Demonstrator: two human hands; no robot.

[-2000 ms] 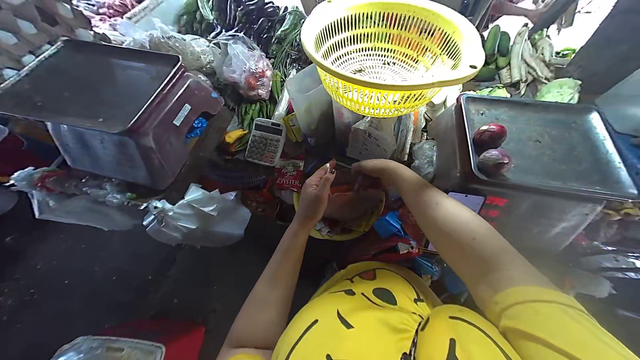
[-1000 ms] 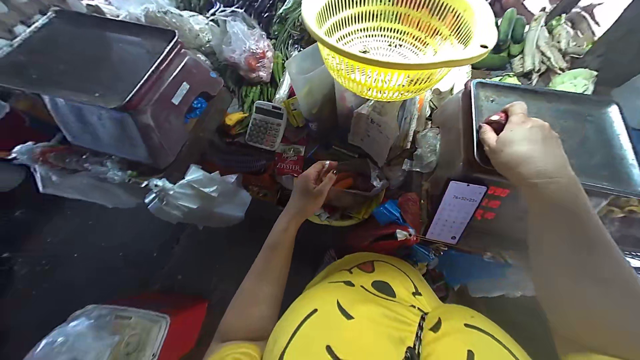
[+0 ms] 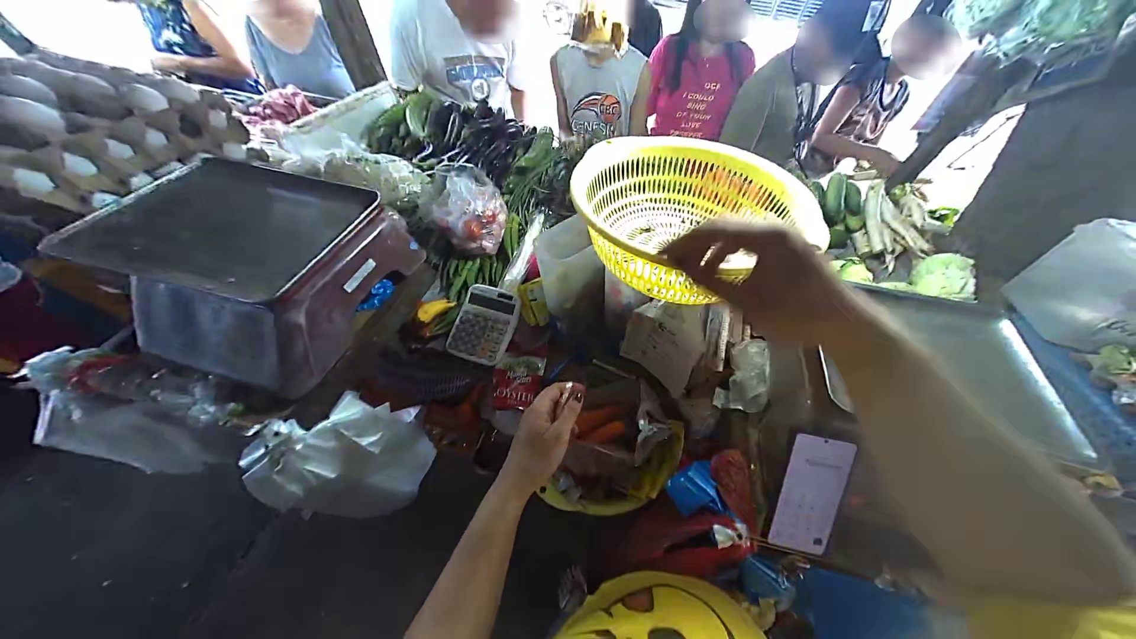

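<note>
My left hand point(image 3: 543, 439) pinches the left edge of a thin plastic bag point(image 3: 621, 457) that holds carrots point(image 3: 605, 431). The bag lies in a yellow container point(image 3: 666, 461). My right hand point(image 3: 754, 271), blurred, is over the near rim of a yellow plastic colander basket point(image 3: 603, 240); whether it grips the rim or anything else cannot be told. A white calculator point(image 3: 484, 325) and a red sauce packet point(image 3: 518, 382) lie beyond my left hand. Below my right forearm is a phone point(image 3: 812, 493), its screen lit. A metal scale tray point(image 3: 985, 373) is partly behind that forearm.
Another scale with a flat tray point(image 3: 217, 226) stands at left, egg trays point(image 3: 106, 133) behind it. White plastic bags point(image 3: 342, 457) hang at the near edge. Eggplants point(image 3: 484, 133), a bag of tomatoes point(image 3: 470, 213), radishes point(image 3: 887, 222) and cabbage point(image 3: 945, 275) lie beyond. Several people stand across the stall.
My right hand has moved left from the right-hand tray, where it was on a red onion, to the basket. The two onions seen there earlier no longer show. The view has tilted up.
</note>
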